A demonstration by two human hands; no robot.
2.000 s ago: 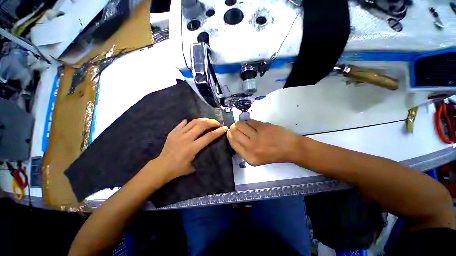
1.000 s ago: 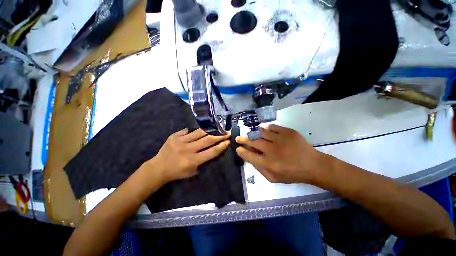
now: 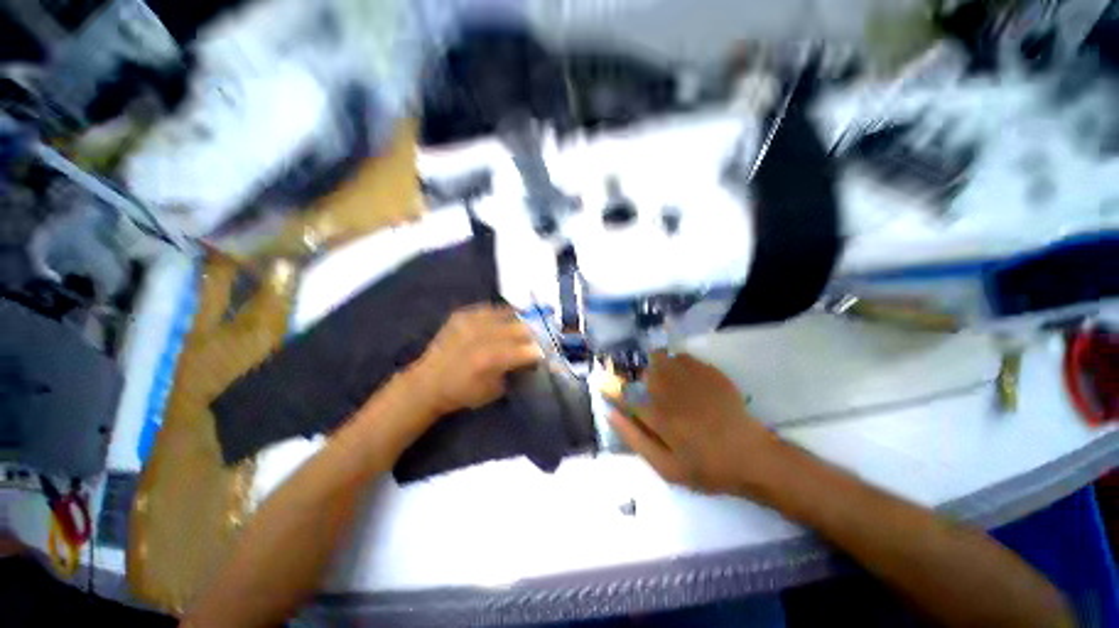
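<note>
The black garment panel [image 3: 356,331] lies on the white table, left of and under the front of the sewing machine [image 3: 663,184]. The frame is blurred. My left hand [image 3: 481,358] rests on the panel with its fingers bent, left of the needle area. My right hand [image 3: 687,417] is just right of the needle area, fingers bent close to the lit presser foot; whether it pinches the cloth edge is hidden. The panel's right edge lies between the hands.
A black cloth band [image 3: 792,221] drapes over the machine. A wooden-handled tool [image 3: 906,314] lies on the machine bed. A small brass-yellow item [image 3: 1009,380] and red-handled scissors [image 3: 1090,374] are at right. Cardboard [image 3: 184,454] is at left, with red-yellow scissors [image 3: 68,530] beyond.
The view has tilted and blurred. The panel now lies further from the table's front edge. My left hand's fingers are more bent, and my right hand has moved a little away from my left.
</note>
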